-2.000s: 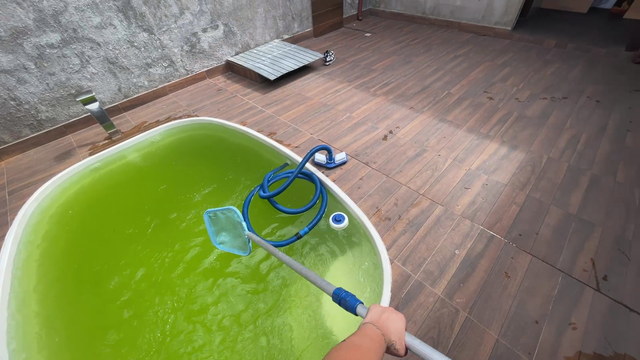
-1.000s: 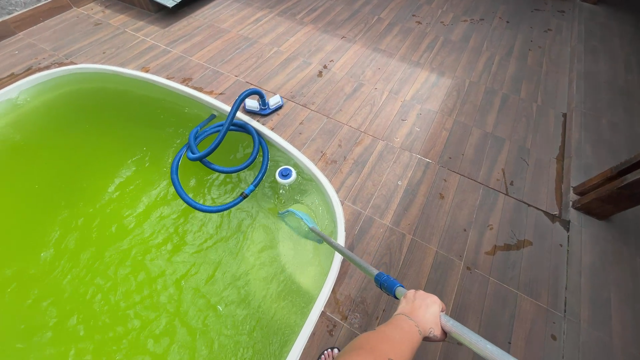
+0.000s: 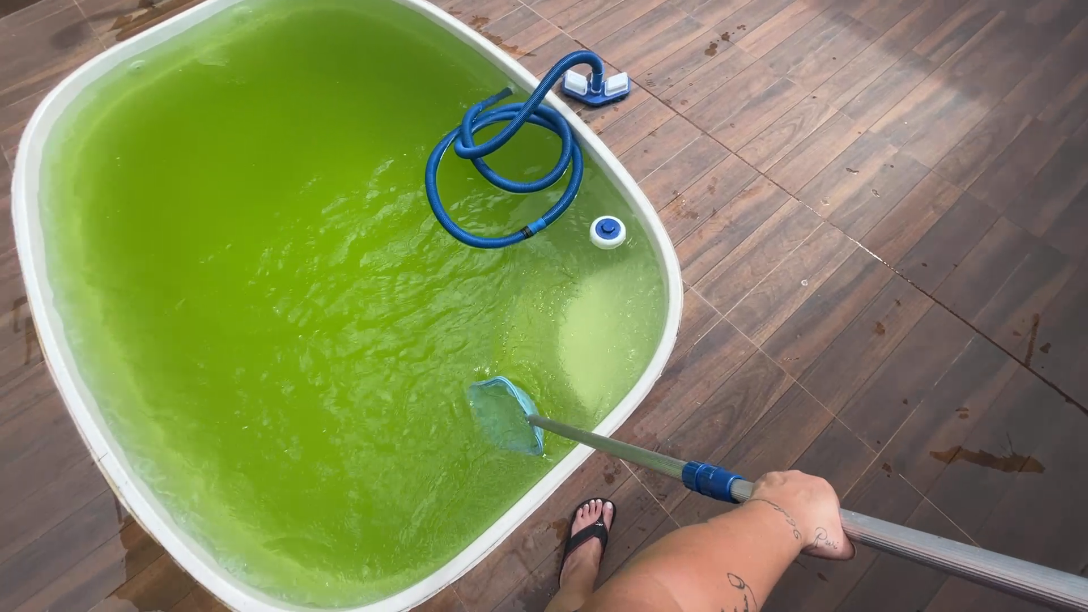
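Observation:
My left hand (image 3: 799, 510) is closed around the metal telescopic pole (image 3: 952, 548), just behind its blue locking collar (image 3: 711, 481). At the pole's far end, the light-blue leaf skimmer net (image 3: 506, 416) lies partly in the green water of the pool (image 3: 297, 255), near the rim closest to me. My right hand is out of view, and the pole runs off the right edge. A coiled blue hose (image 3: 438, 191) floats by the far right rim. It arches over the rim to a blue vacuum head with white parts (image 3: 596, 87) on the deck. A white and blue floating dispenser (image 3: 608, 231) sits below the coil.
The pool's white rim (image 3: 671, 314) curves between the water and the wood-look tiled deck (image 3: 816, 340). A foot in a black flip-flop (image 3: 586, 535) stands beside the rim. Wet patches (image 3: 986, 461) mark the tiles at the right.
The net has moved from beside the hose, past the dispenser's side, to the near rim. My left hand keeps its grip on the pole. The view has turned downward.

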